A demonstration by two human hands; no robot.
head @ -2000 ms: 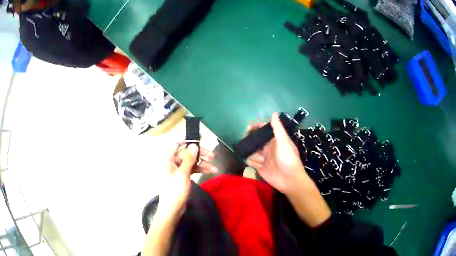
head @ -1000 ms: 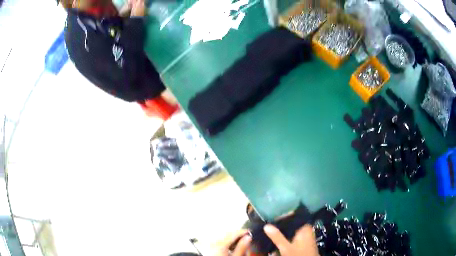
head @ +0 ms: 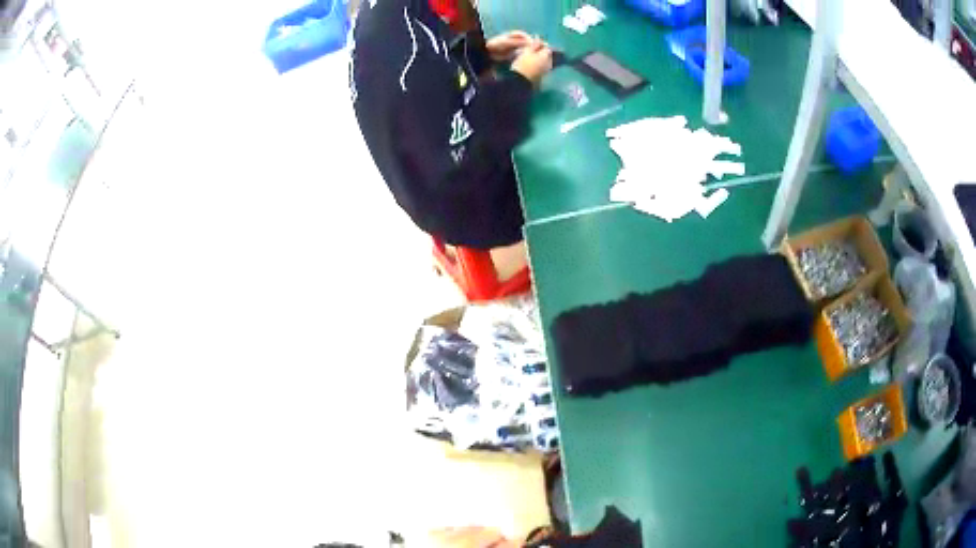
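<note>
Part of a hand shows at the bottom edge, cut off and blurred; I cannot tell whether it is my left or right hand, or what it grips. Black straps show just right of it at the bench edge, also cut off. A small dark piece with a silver bit shows left of the hand. A heap of black straps with silver fittings lies at the bottom right. A long neat row of stacked black straps lies across the green bench.
Yellow-orange parts boxes and a clear bowl hold silver bits at the right. White cards lie spread beyond the strap row. A seated coworker is at the far left bench edge. An open carton of plastic-wrapped goods stands on the floor.
The view has swung left and up along the bench. My hands and the strap heaps have slid down towards or past the bottom edge. The coworker's hands and the far bench have come into view.
</note>
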